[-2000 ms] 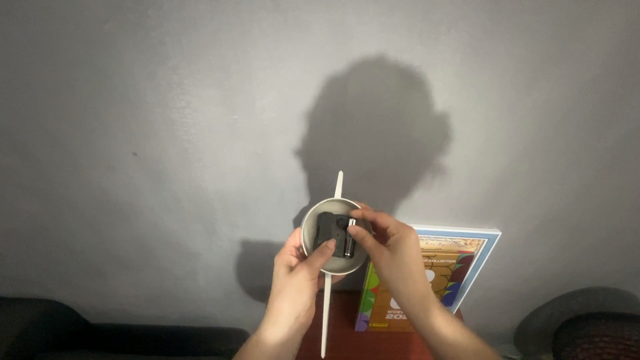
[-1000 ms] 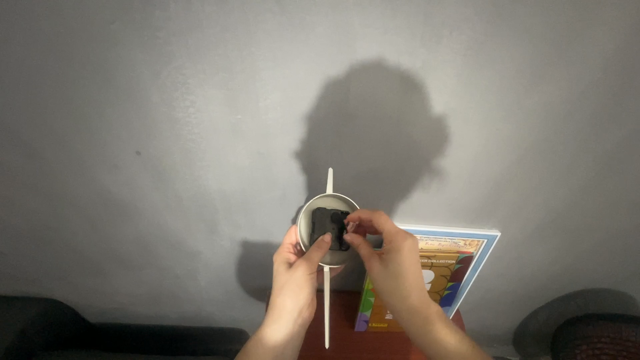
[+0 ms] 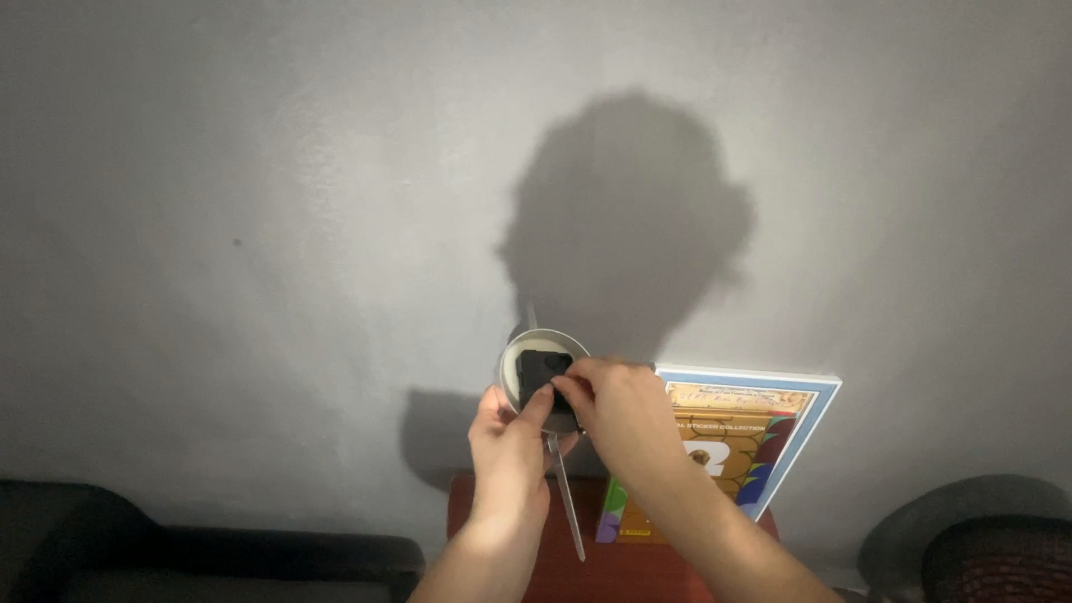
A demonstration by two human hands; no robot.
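My left hand [image 3: 512,444] grips the lower left of a round white clock case [image 3: 508,368], its thumb lying over a black clock movement [image 3: 536,368] inside. The fingertips of my right hand [image 3: 632,414] are pinched at the movement's right side. Whether they hold anything is hidden. From the case stick out two thin white strips, a short one above and a longer one [image 3: 568,502] below.
Behind my right forearm a blue-and-white picture frame [image 3: 791,452] leans on the grey wall, with a colourful sticker album [image 3: 729,435] before it, on a red table [image 3: 586,574]. Dark sofa [image 3: 293,553] at left; dark rounded chair back [image 3: 1001,561] at right.
Two seconds ago a silver-and-black battery showed at the movement by my right fingers; it is not visible now. The lower white strip has swung to the right.
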